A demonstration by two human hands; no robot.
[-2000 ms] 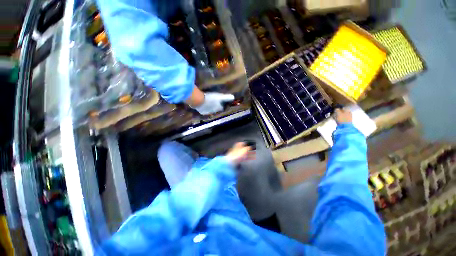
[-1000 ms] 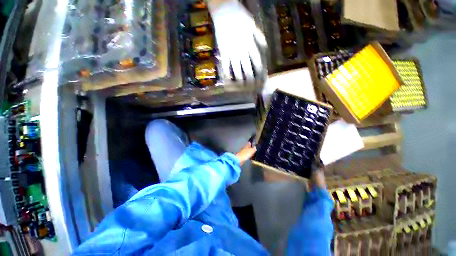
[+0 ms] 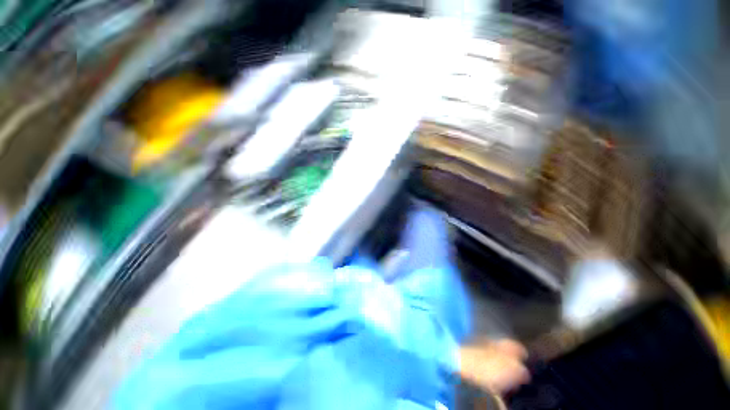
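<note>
The whole view is strongly blurred. A carton of black parts (image 3: pixel 640 360) shows as a large dark block at the lower right, cut off by the bottom edge. My left hand (image 3: pixel 494 364) is bare and closed at the carton's left edge, with the blue sleeve behind it. Single parts in the carton cannot be told apart. My right hand is out of the picture.
A conveyor line with a bright rail (image 3: pixel 360 176) and green boards (image 3: pixel 308 184) runs diagonally at the left. Stacked trays (image 3: pixel 480 160) stand behind. A white patch (image 3: pixel 599 292) lies beyond the carton. A blue-clothed person (image 3: pixel 648 64) is at the upper right.
The view has swung left toward the conveyor line. The black-parts carton, held in both hands a second ago, now shows at the lower right. My right hand has left view.
</note>
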